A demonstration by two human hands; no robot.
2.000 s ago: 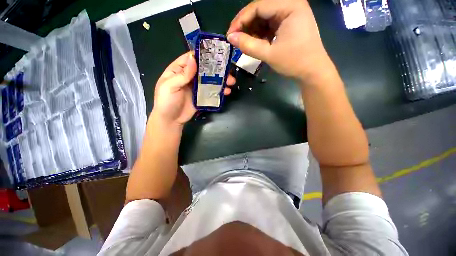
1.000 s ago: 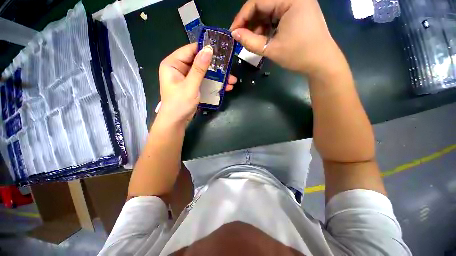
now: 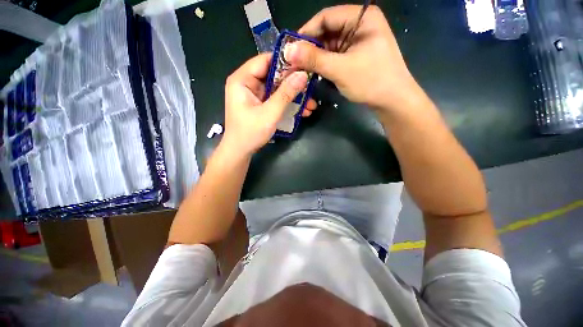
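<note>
The deep blue housing [image 3: 287, 135] is held upright above the mat, with a circuit board assembly [image 3: 287, 120] inside it. My left hand [image 3: 256, 102] holds the housing, its thumb on the board and fingertips showing past the right edge. My right hand [image 3: 348, 54] has its thumb pressed on the upper part of the board, at the housing's top. A thin dark pointed tool, likely tweezers [image 3: 360, 19], sticks up from the right hand. Another board assembly [image 3: 261, 22] lies behind the housing, its lower part hidden.
Dark green mat [image 3: 345, 150]. A blue-edged tray stack under white ribbed sheet [image 3: 83, 121] stands left. Clear trays [image 3: 559, 70] stand right, beside two waiting boards [image 3: 495, 18]. A white curved piece [image 3: 215, 131] and tiny specks lie on the mat. An open cardboard box [image 3: 70, 246] is below left.
My right thumb has moved from the housing's upper right corner onto the board. My left thumb has come over the board. The pale board end right of the housing no longer shows.
</note>
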